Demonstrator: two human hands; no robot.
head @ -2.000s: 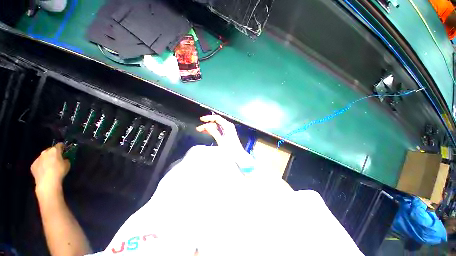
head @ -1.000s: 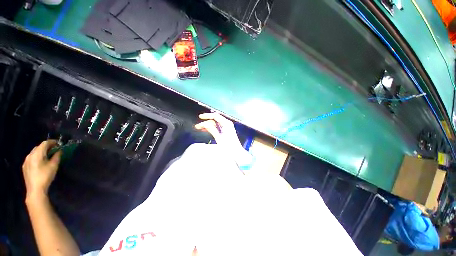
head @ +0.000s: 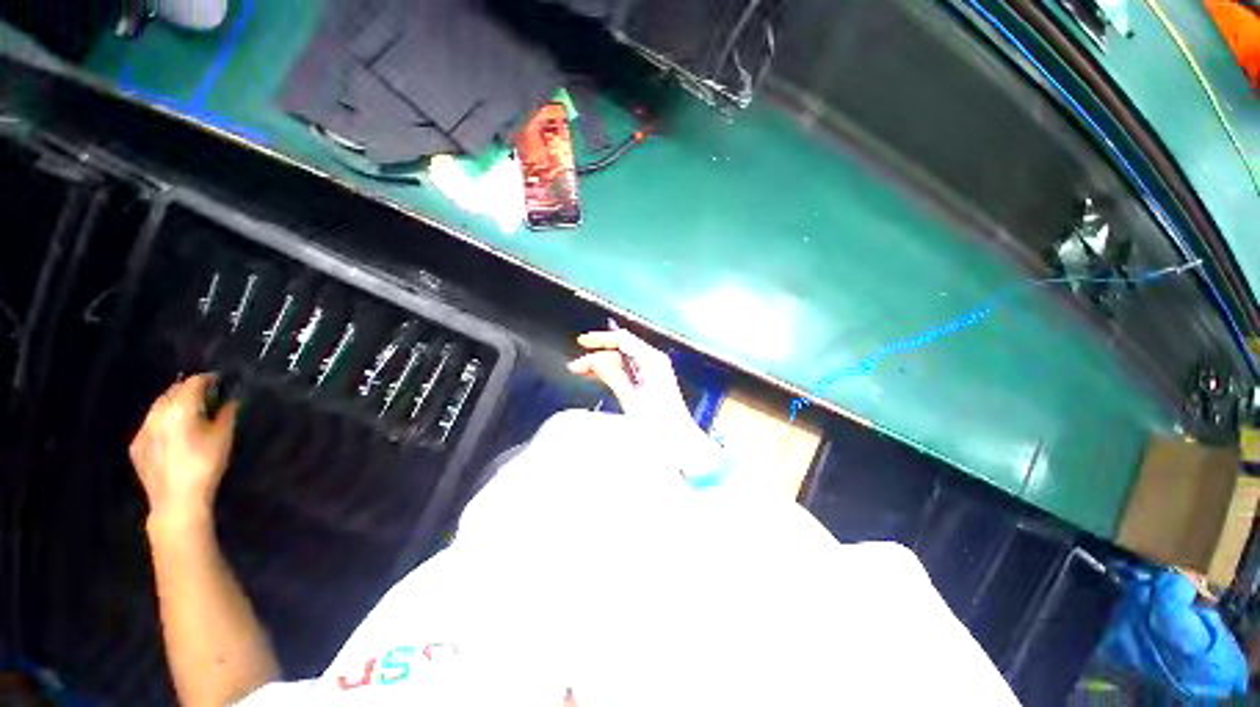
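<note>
The slotted black tray [head: 487, 362] lies at the left. Several circuit boards [head: 332, 354] stand on edge in a row in it, as thin pale lines. My left hand [head: 187, 439] is over the tray, left of and below the row, with fingers curled; something small and dark shows at the fingertips, too dark to tell if it is held. My right hand [head: 636, 380] is at the bench's front edge, with a thin, dark, pen-like tool [head: 633, 366] between the fingers and a light-blue strap [head: 705, 472] at the wrist.
The green bench [head: 774, 276] bears grey foam sheets [head: 415, 76], white tissue [head: 477, 191], a red-patterned phone [head: 549, 166] and a coiled blue cord [head: 912, 339]. A black bag [head: 705, 49] lies behind. A cardboard box [head: 1177, 504] and a person's blue sleeve [head: 1172, 628] are far right.
The green board seen at my left fingertips earlier no longer shows clearly. The whole view has shifted slightly. My right hand keeps its pose at the bench edge.
</note>
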